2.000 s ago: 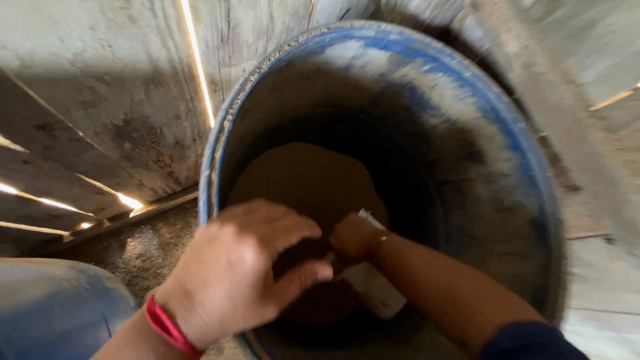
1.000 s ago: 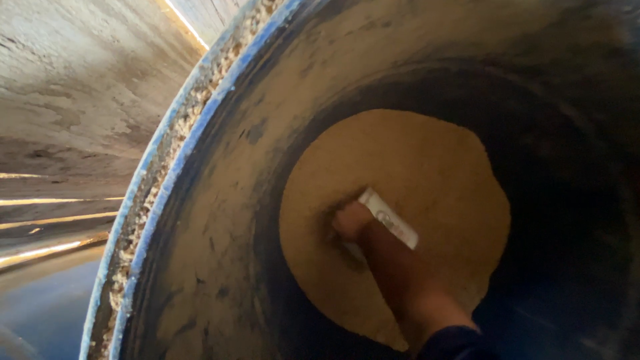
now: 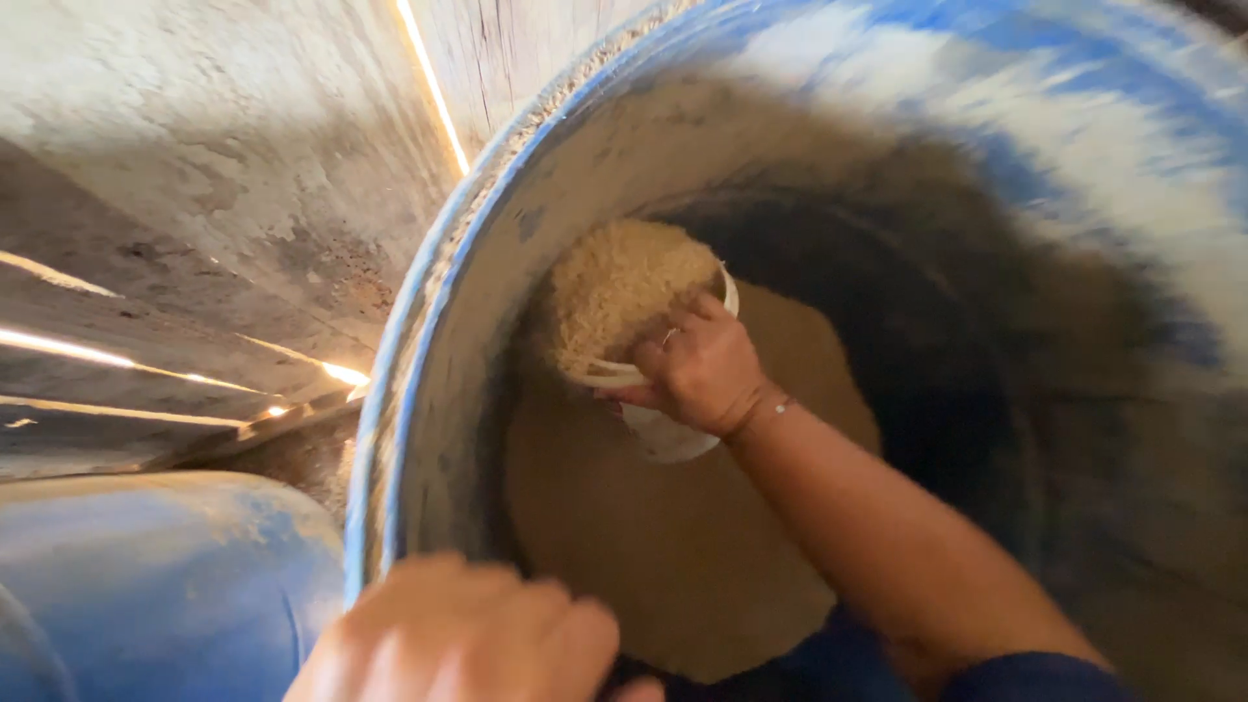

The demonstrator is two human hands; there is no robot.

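Observation:
My right hand grips the rim of a white plastic container inside a large blue plastic barrel. Pale brown grain-like material heaps above the container's rim. More of the brown material lies at the barrel's bottom, below the container. My left hand, blurred, is at the near left edge of the barrel, fingers bent; whether it grips the rim is hidden. A ring and a thin bracelet are on my right hand and wrist.
A second blue barrel stands at the lower left. Behind the barrels is a weathered plank wall with light coming through its gaps. Crusted material lines the rim of the large barrel.
My right hand, deep in the barrel against the brown material one second ago, has come up with the container heaped full. My left hand, out of view then, is back at the near left.

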